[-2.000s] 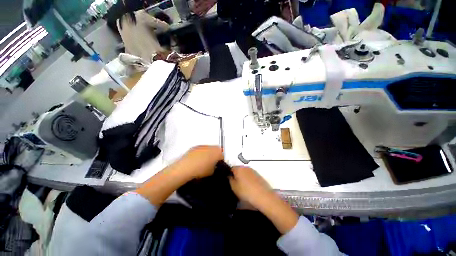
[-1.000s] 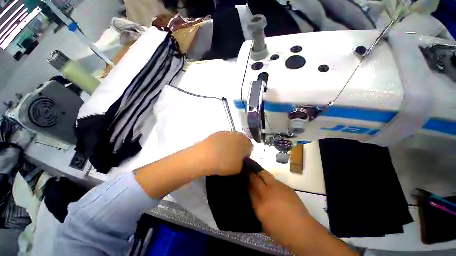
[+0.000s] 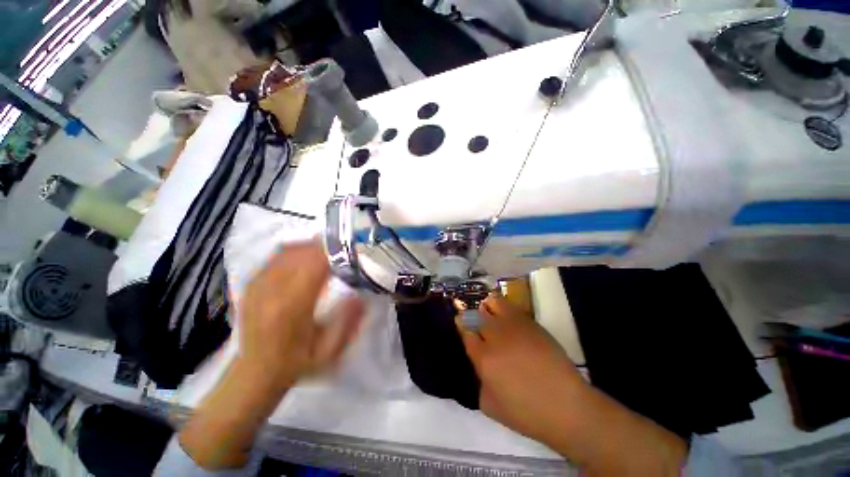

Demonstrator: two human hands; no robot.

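Note:
The black cuff [image 3: 433,359] lies on the machine bed under the needle area. A white sleeve piece [image 3: 345,396] extends left from it. My right hand [image 3: 522,359] presses on the cuff's right side, its fingertips close to the presser foot, which is partly hidden. My left hand [image 3: 294,312] is blurred, over the white fabric left of the needle, fingers apart; whether it touches the fabric is unclear. The white sewing machine head [image 3: 522,140] with a blue stripe stands over the work.
Black cuff pieces [image 3: 657,345] lie right of the needle beside a tan block [image 3: 519,296]. A striped sleeve stack [image 3: 200,205] lies left. A dark tray or phone [image 3: 815,382] with a pink tool is far right. A thread cone [image 3: 107,212] stands far left.
The cuff has moved from near the table edge to under the machine's needle area. My left hand has let go of it and moved left. The view has come closer to the machine.

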